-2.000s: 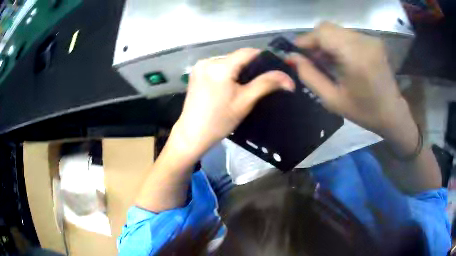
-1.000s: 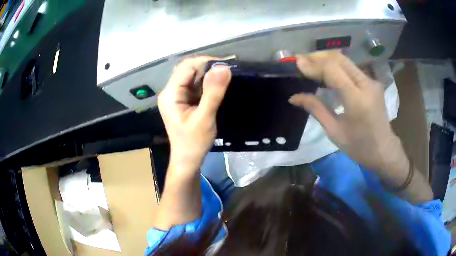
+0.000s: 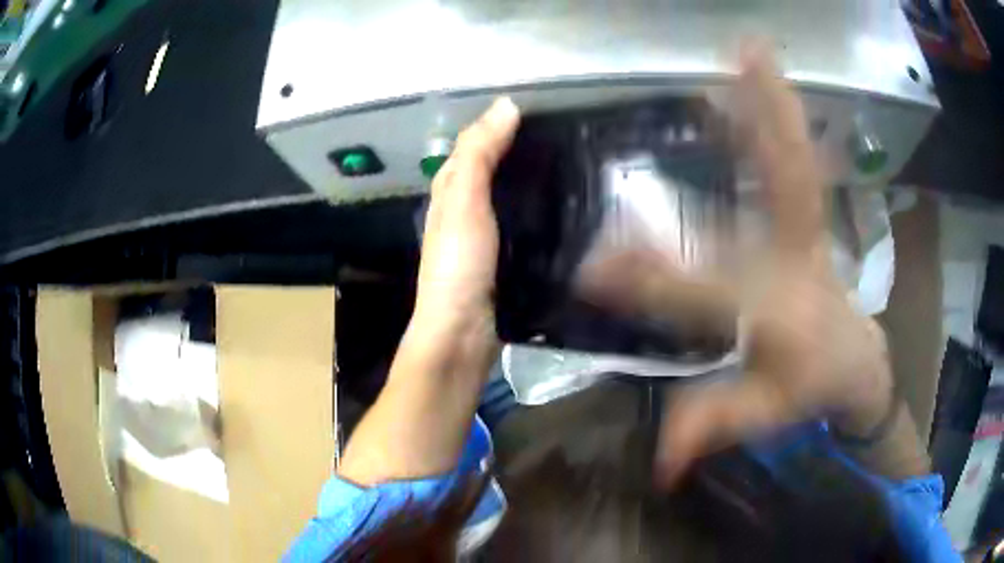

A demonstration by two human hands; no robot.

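A flat black housing shell (image 3: 550, 242) is held up in front of the silver press, its glossy face towards me with a bright reflection. My left hand (image 3: 457, 247) grips its left edge, thumb side up. My right hand (image 3: 793, 286) is strongly blurred at the shell's right side, with its fingers spread; part of it overlaps the shell. Whether it touches the shell cannot be told. No small part can be made out in either hand.
The silver press (image 3: 595, 44) spans the top, with a green-lit switch (image 3: 355, 162) and green buttons at both ends (image 3: 871, 158). An open carton (image 3: 275, 385) with white wrapping stands lower left. A whitish bag (image 3: 550, 374) lies below the shell. An orange tray (image 3: 956, 33) is upper right.
The shell has turned so that a glossy face shows instead of the face with port openings. My right hand has let its fingers spread and moves fast. My left hand has shifted to the left edge.
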